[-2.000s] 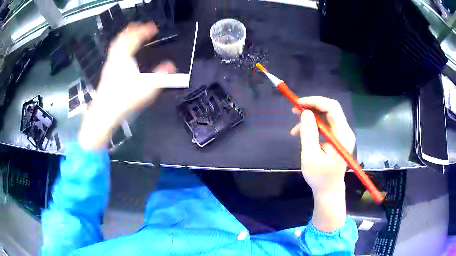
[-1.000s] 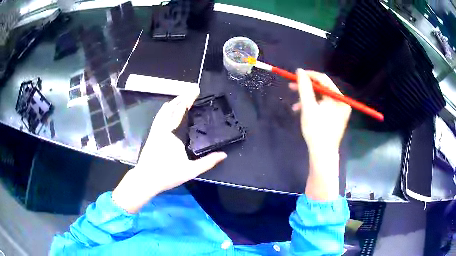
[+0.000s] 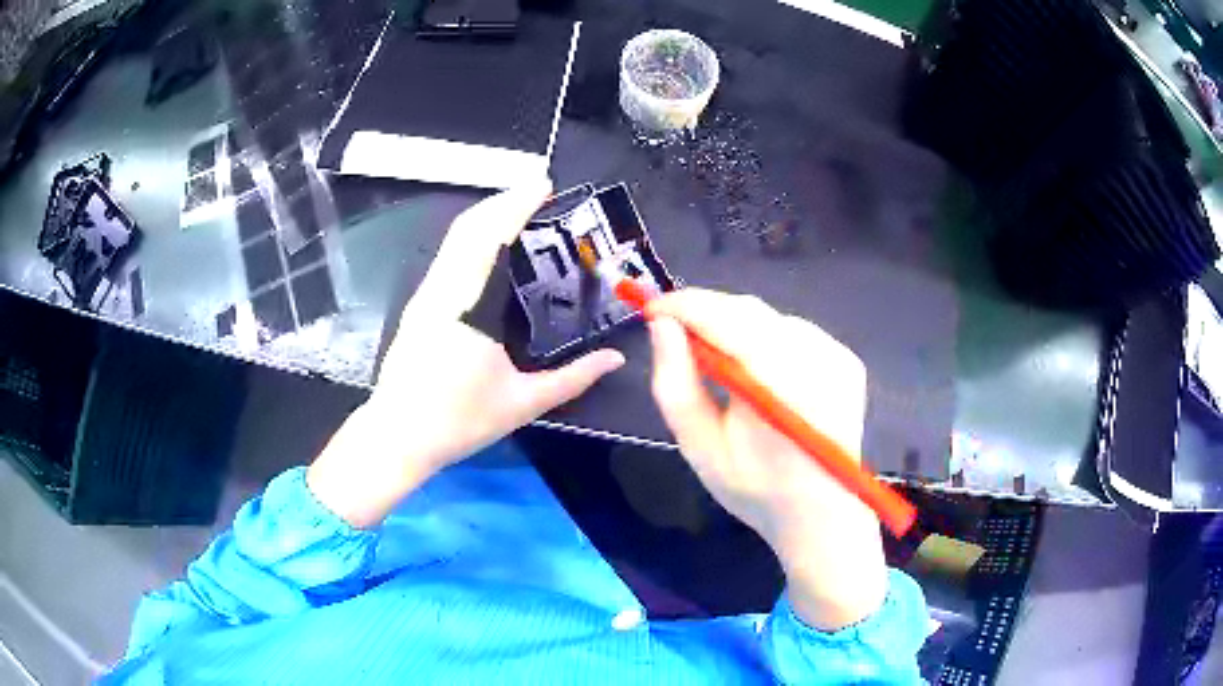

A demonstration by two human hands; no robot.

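A black square plastic housing with ribs inside lies in front of me on the black mat, tilted a little. My left hand holds it at its left side, thumb along the near edge, fingers at the far left corner. My right hand grips a brush with a red-orange handle. The brush tip is at the inside of the housing; whether it touches is hard to tell. The translucent grease cup with whitish contents stands beyond the housing, with wet specks on the mat beside it.
A black sheet with a white strip lies left of the cup. Tall black ribbed stacks stand at the right. A loose black frame part is at the far left. A dark crate is below the bench at left, and another at lower right.
The brush has moved from the cup down and left to the housing. Earlier my left hand came from over the black sheet to the housing. The housing now looks more tilted.
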